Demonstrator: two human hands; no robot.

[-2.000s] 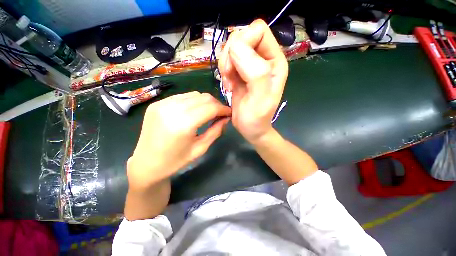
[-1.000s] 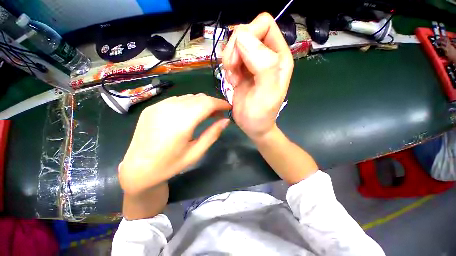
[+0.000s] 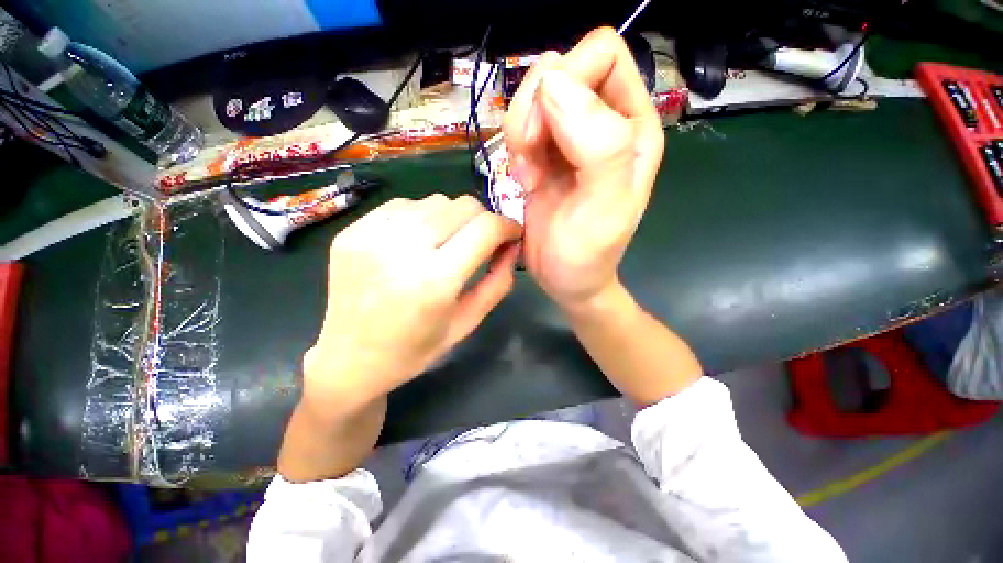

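My left hand [image 3: 412, 291] is above the green mat [image 3: 770, 231], its thumb and fingertips close together beside the heel of my right hand. Anything between them is too small or hidden to tell. My right hand [image 3: 588, 165] is raised, palm side showing, with curled fingers and the thumb against them. A thin white cable [image 3: 635, 17] shows above its fingers; whether the hand grips it or it passes behind is hidden. A white-and-red taped piece [image 3: 505, 187] is partly hidden behind my right hand.
A white scanner-like piece [image 3: 288, 211] lies left of centre. A clear bottle [image 3: 127, 105] leans at the back left. A black oval pad [image 3: 262, 101] and black mice [image 3: 356, 105] line the back edge. A red tray [image 3: 968, 132] is far right. Clear tape [image 3: 182, 363] covers the left mat.
My left hand has shifted slightly right and its fingertips have drawn closer together. My right hand has moved slightly right. The white cable end seen beside my right wrist is now hidden.
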